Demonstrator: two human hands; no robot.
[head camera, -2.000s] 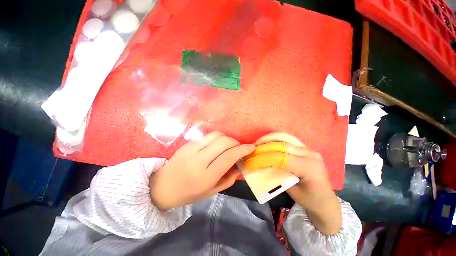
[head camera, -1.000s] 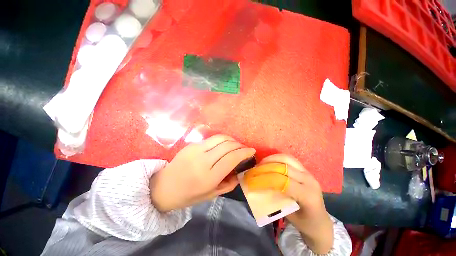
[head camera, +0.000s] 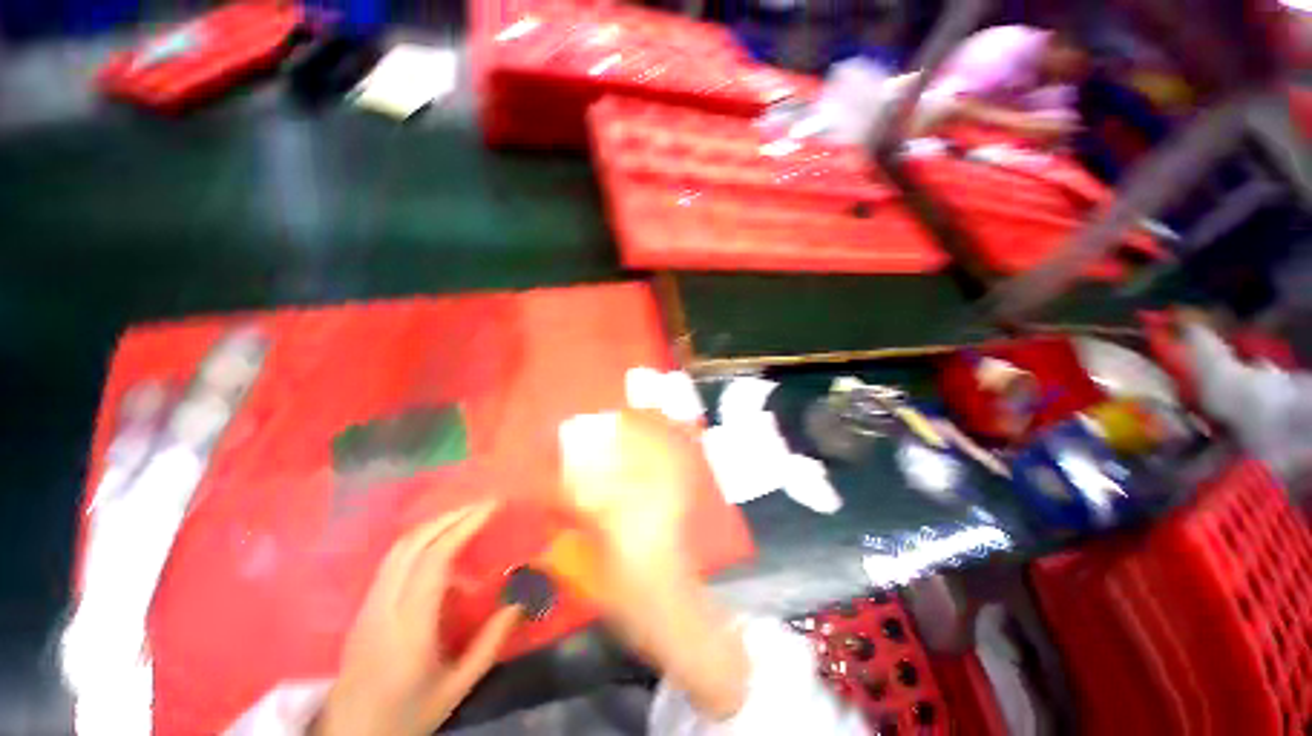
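Observation:
The picture is blurred. A small near-black disc (head camera: 530, 591), perhaps a watch head, is at my left thumb tip, beside the orange finger cots of my right hand. My left hand (head camera: 417, 615) has its thumb and fingers spread, with red mat showing between them. Which hand bears the disc is unclear. My right hand (head camera: 633, 525) is smeared by motion. A pale card (head camera: 586, 449) sticks out past its far left side and seems held in it. Both hands are over the near right part of the red mat (head camera: 288, 575).
A green patch (head camera: 403, 440) and film strip (head camera: 137, 561) are on the mat. White wipes (head camera: 763, 457), a jar (head camera: 849, 414) and a blue container (head camera: 1068, 472) are right. A parts tray (head camera: 878, 664) is low right. Large red trays (head camera: 763, 187) and a person (head camera: 1000, 79) are beyond.
The view has swung up and right, showing more bench. My hands have moved apart, baring the disc between them. The card now points away from me instead of toward me.

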